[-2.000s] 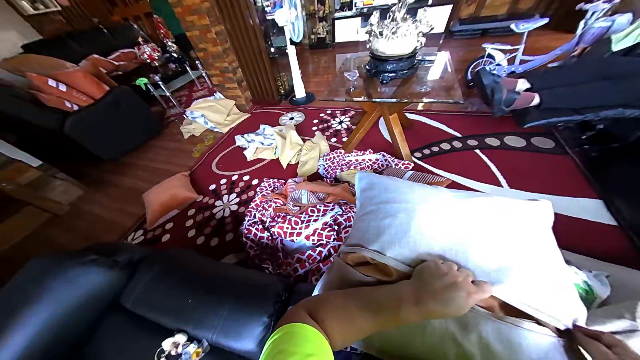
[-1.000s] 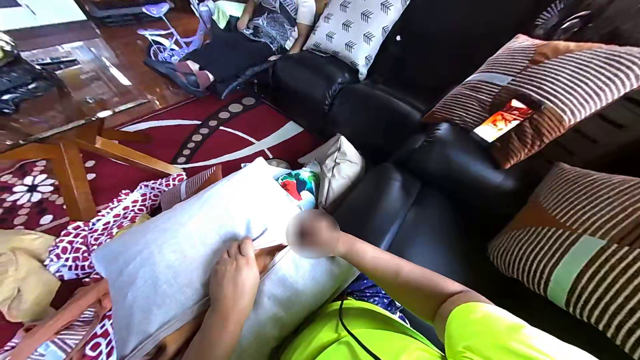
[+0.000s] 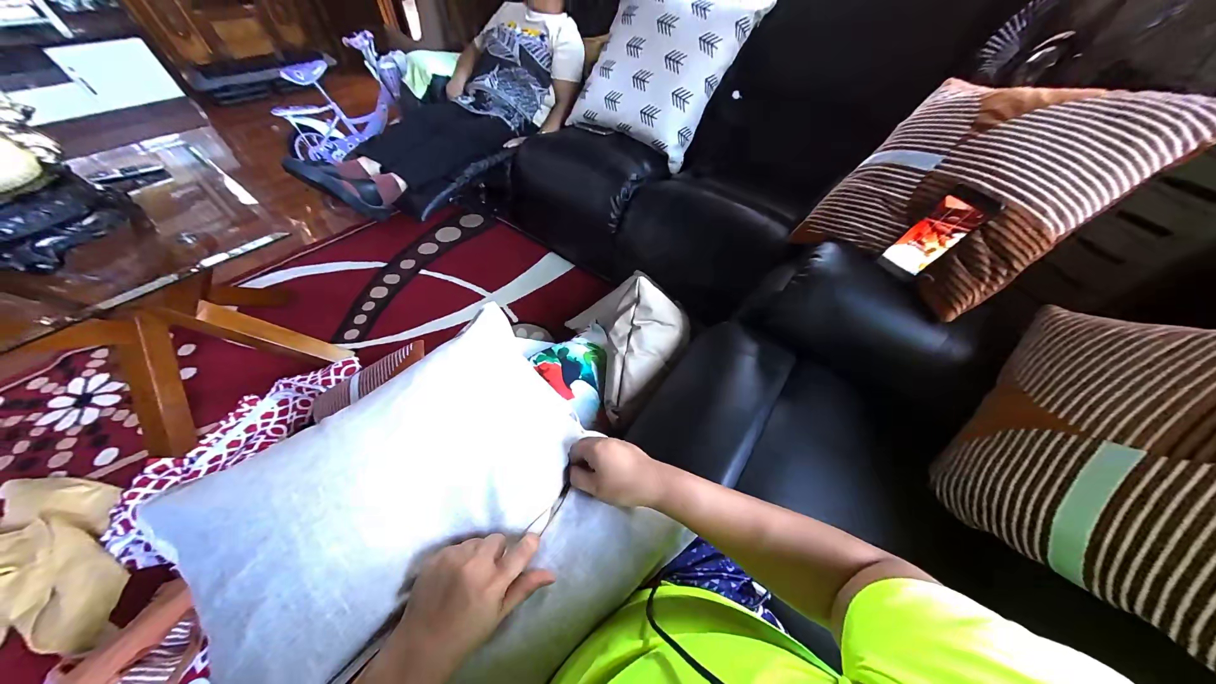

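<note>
A large white cushion point(image 3: 380, 475) lies across my lap, with another pale cushion point(image 3: 589, 551) under or beside it. My right hand point(image 3: 613, 470) pinches the cloth edge at the far end of the seam between them, fingers closed. Lower on the same seam rests my left hand point(image 3: 480, 579), its fingertips at the edge and its thumb apart; whether it grips the cloth cannot be told. A short dark gap shows in the seam below my left wrist. Beyond the cushion's far corner are a colourful patterned item point(image 3: 570, 370) and a beige cushion point(image 3: 646, 342).
Black sofa seats point(image 3: 826, 456) run along the right, bearing striped cushions point(image 3: 1121, 475) and a phone point(image 3: 936, 233). A glass-topped table point(image 3: 142, 218) stands at left on the red rug point(image 3: 399, 275). A seated person point(image 3: 522, 76) is at the far end, near a small purple bicycle point(image 3: 332, 114).
The view has swung far to the right since two seconds ago. The brown-orange material seen in the cushion opening earlier is now mostly covered. My left hand has come closer to my right.
</note>
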